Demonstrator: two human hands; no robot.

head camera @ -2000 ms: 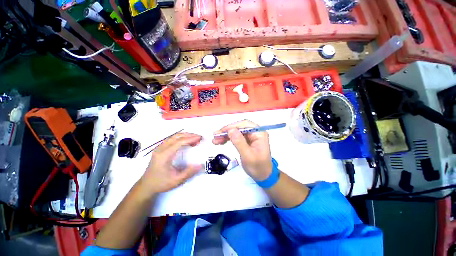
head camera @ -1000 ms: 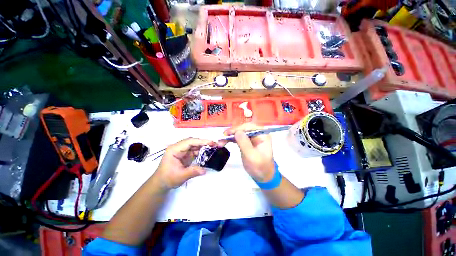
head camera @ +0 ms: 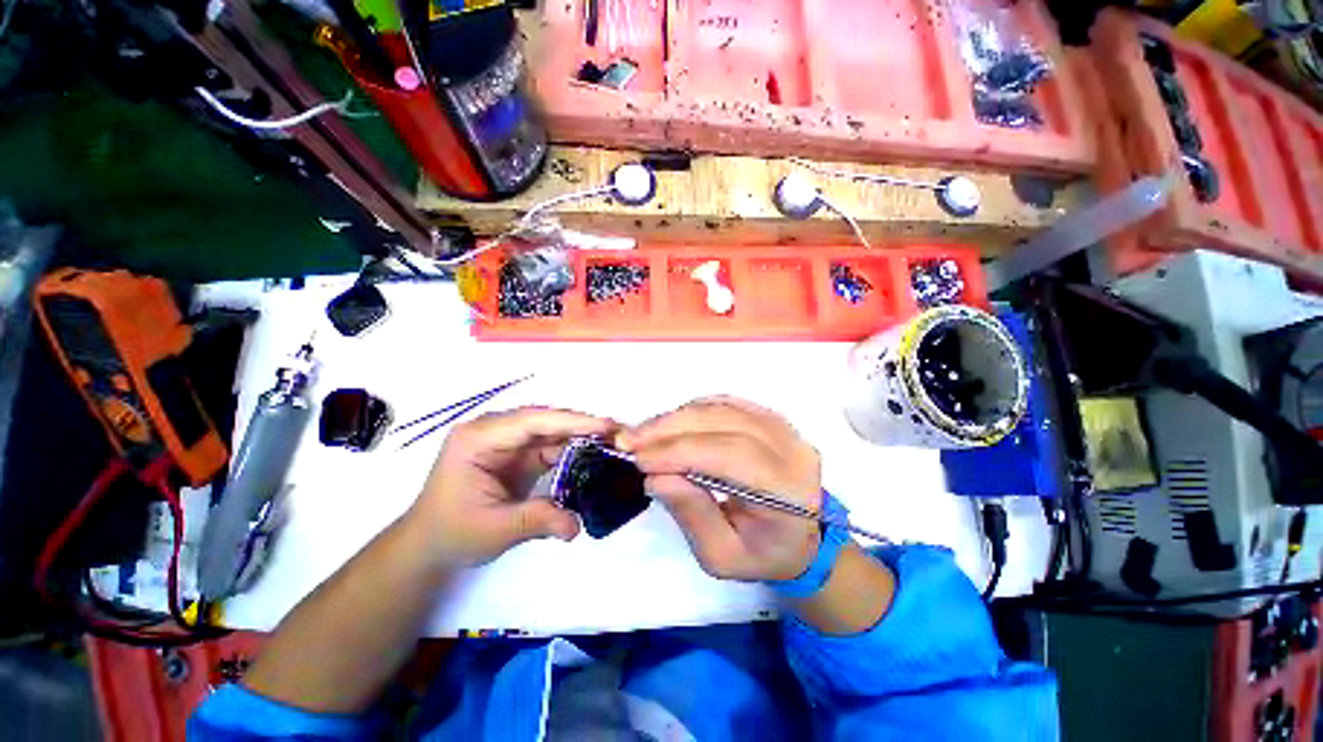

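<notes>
A dark rounded-square smartwatch case (head camera: 604,490) is above the middle of the white mat. My left hand (head camera: 493,486) holds it by its left side between thumb and fingers. My right hand (head camera: 733,486) holds a thin metal tool, perhaps tweezers (head camera: 755,496), like a pen, slanting down to the right toward the wrist. The right fingertips touch the case's upper right edge and hide the tool's tip. Two glossy black watch units (head camera: 353,418) lie at the left of the mat. Dark tweezers (head camera: 462,409) lie beside the nearer one.
A grey electric screwdriver (head camera: 254,486) and an orange multimeter (head camera: 134,374) are at left. A red parts tray (head camera: 653,329) with screws and a white piece stands behind. A black-spotted white tin (head camera: 881,389) is at right. White discs sit on the wooden rail (head camera: 711,207).
The case came up off the mat into my left hand. My right hand has moved down onto it, and its tool now slants down to the right instead of up.
</notes>
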